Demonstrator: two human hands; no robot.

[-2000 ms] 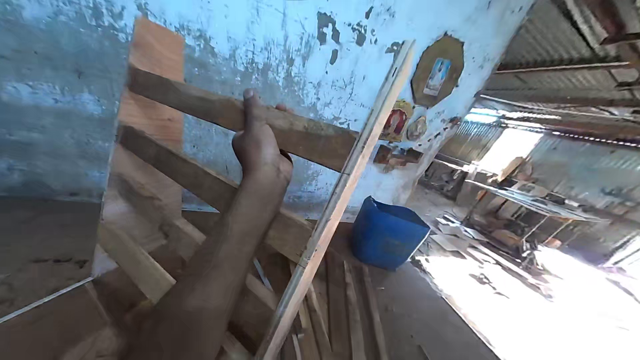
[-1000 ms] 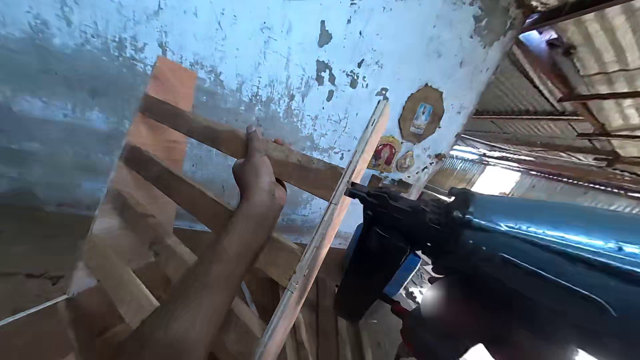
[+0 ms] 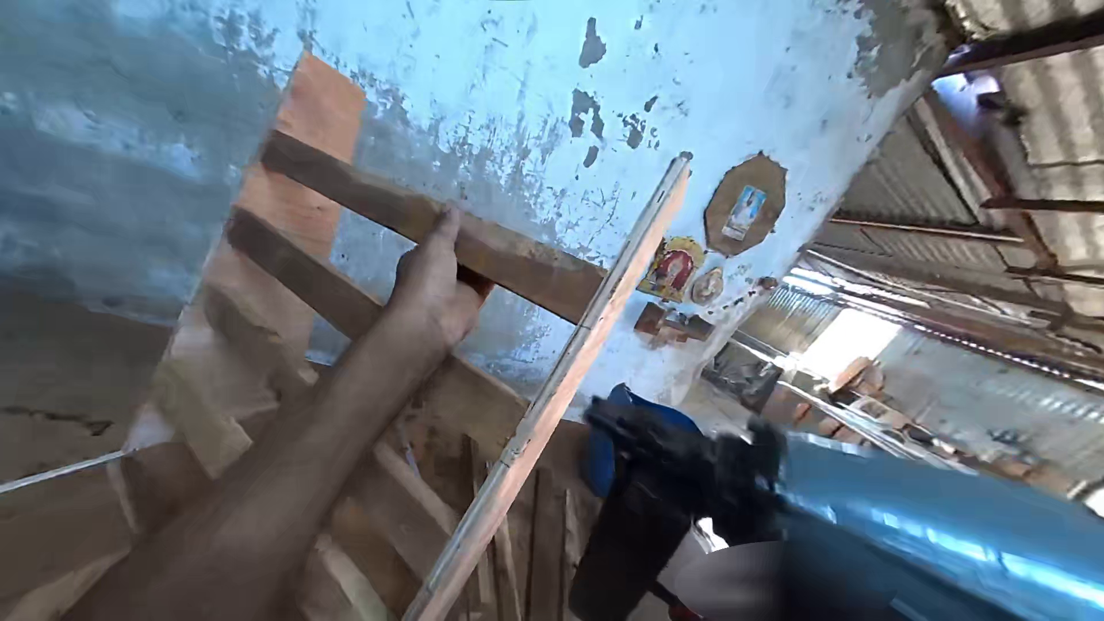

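Observation:
My left hand (image 3: 440, 285) is closed around the top wooden slat (image 3: 535, 267) of a slatted wooden frame, its thumb along the upper edge. This slat runs from a wide reddish board (image 3: 323, 112) at the left to a narrow upright wooden board (image 3: 552, 397) at the right. Another slat (image 3: 293, 267) lies below it, with more pieces lower down. A blue and black power tool, seemingly a nail gun (image 3: 690, 466), is at the lower right, blurred, its nose just right of the narrow board. My right hand (image 3: 733, 578) is blurred and largely hidden at the tool.
Behind the frame is a peeling blue wall (image 3: 517, 103) with small pictures and a wooden plaque (image 3: 746, 203). A blue tub (image 3: 601, 457) stands partly behind the tool. Loose wood strips (image 3: 548, 535) lie below. A cluttered bench (image 3: 862, 414) is farther back under a corrugated roof.
The nail gun was absent two seconds ago and came in at the right; since one second ago its nose has dropped lower, away from the narrow board. My left hand keeps its hold on the slat.

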